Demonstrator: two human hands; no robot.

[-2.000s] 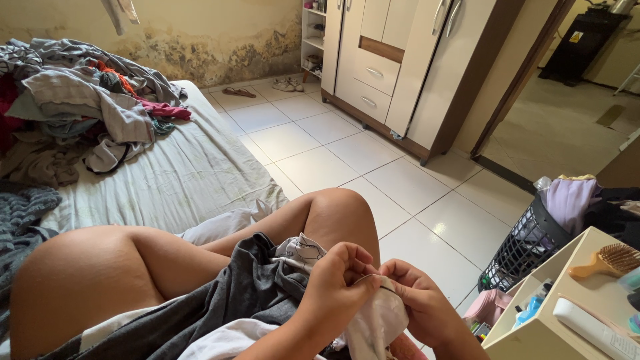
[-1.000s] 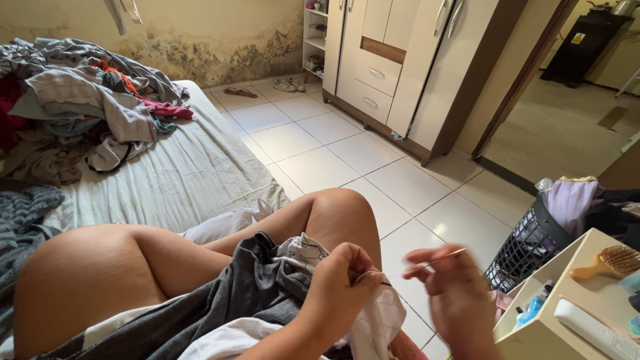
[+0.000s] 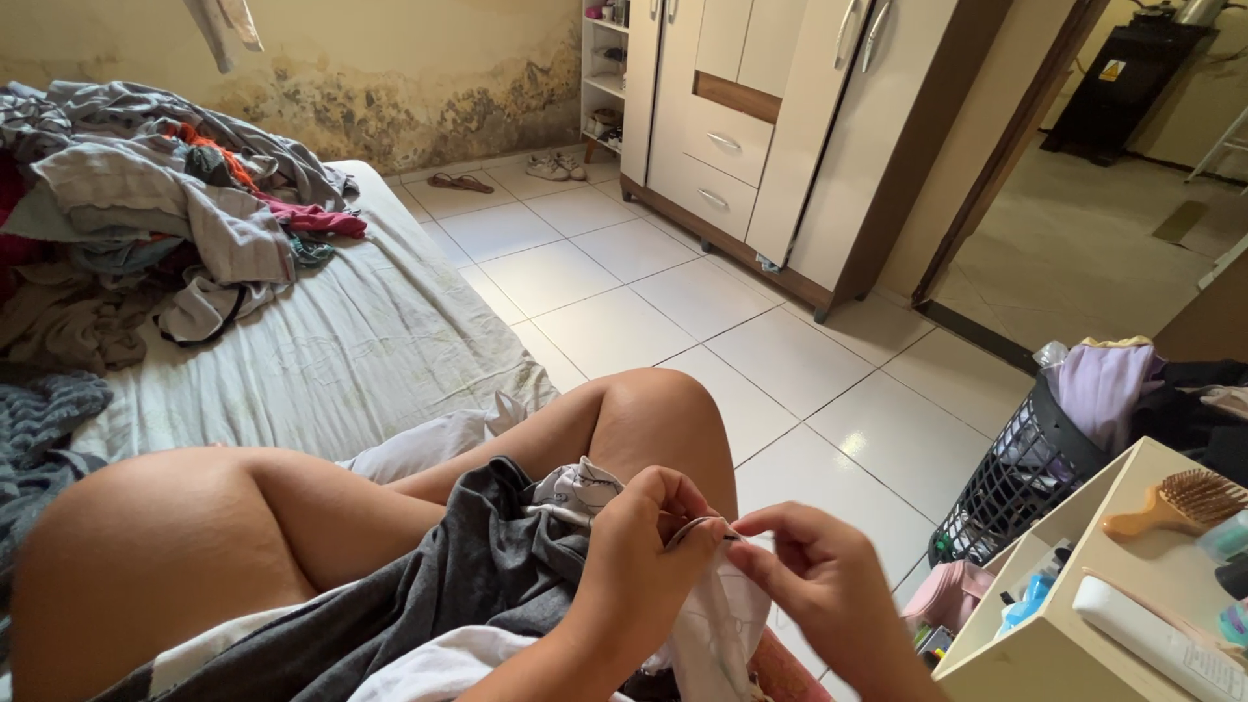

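Observation:
Dark grey and white cloth [image 3: 419,595] lies across my lap, with a white patterned part [image 3: 575,490] bunched beside my left hand. My left hand [image 3: 648,546] pinches a folded edge of white cloth [image 3: 721,614] between thumb and fingers. The thumb and forefinger of my right hand [image 3: 814,575] meet at that same edge, close to my left fingertips. Something thin and dark shows at the pinch; whether it is a needle or a seam I cannot tell. The white cloth hangs down between both hands.
Piled clothes [image 3: 195,195] lie on the bed [image 3: 390,322] at left. A black laundry basket [image 3: 1014,468] stands at right, behind a cream drawer unit [image 3: 1170,585] bearing a wooden hairbrush [image 3: 1175,502] and a white tube [image 3: 1155,634]. A wardrobe [image 3: 741,136] stands beyond the tiled floor.
One second ago my right hand was raised away from the cloth, with what looks like a thin thread at its fingers. It is now back at the edge beside my left hand, which has stayed there.

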